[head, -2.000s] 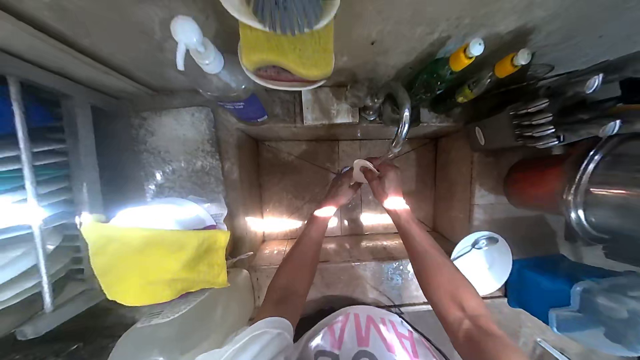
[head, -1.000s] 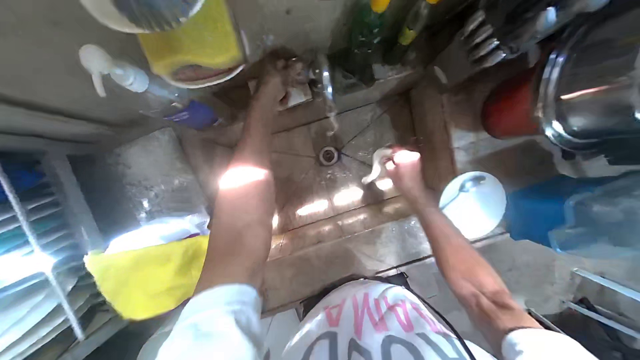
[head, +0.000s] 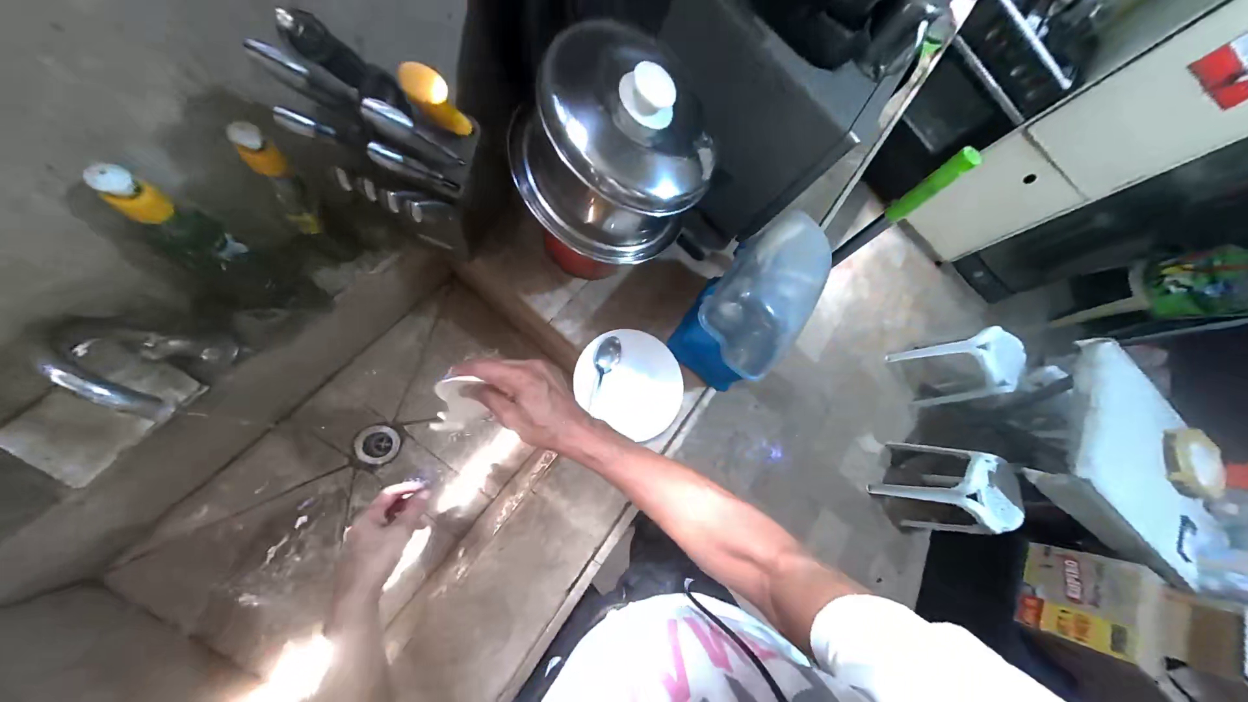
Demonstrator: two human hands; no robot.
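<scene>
Over the right part of the tiled sink basin, my right hand point(head: 522, 395) grips a small white object point(head: 460, 398), perhaps a cup or lid; its exact kind is unclear. My left hand point(head: 388, 522) is lower in the basin, fingers curled apart, with nothing plainly in it. Between and left of the hands lies the round metal drain point(head: 377, 445). A curved metal faucet point(head: 107, 392) sticks out over the basin's left edge. On the ledge right of my right hand, a white plate point(head: 648, 385) carries a metal spoon point(head: 606, 355).
A lidded steel pot point(head: 624, 117) stands beyond the plate, with a blue container point(head: 707, 341) and a clear plastic one point(head: 770, 292) nearby. Knives in a block point(head: 448, 210) and green bottles point(head: 200, 239) line the wall. White stools point(head: 990, 492) stand on the floor at right.
The view has swung far to the right. My left hand has left the faucet area and is now low in the basin. The small white object remains in my right hand.
</scene>
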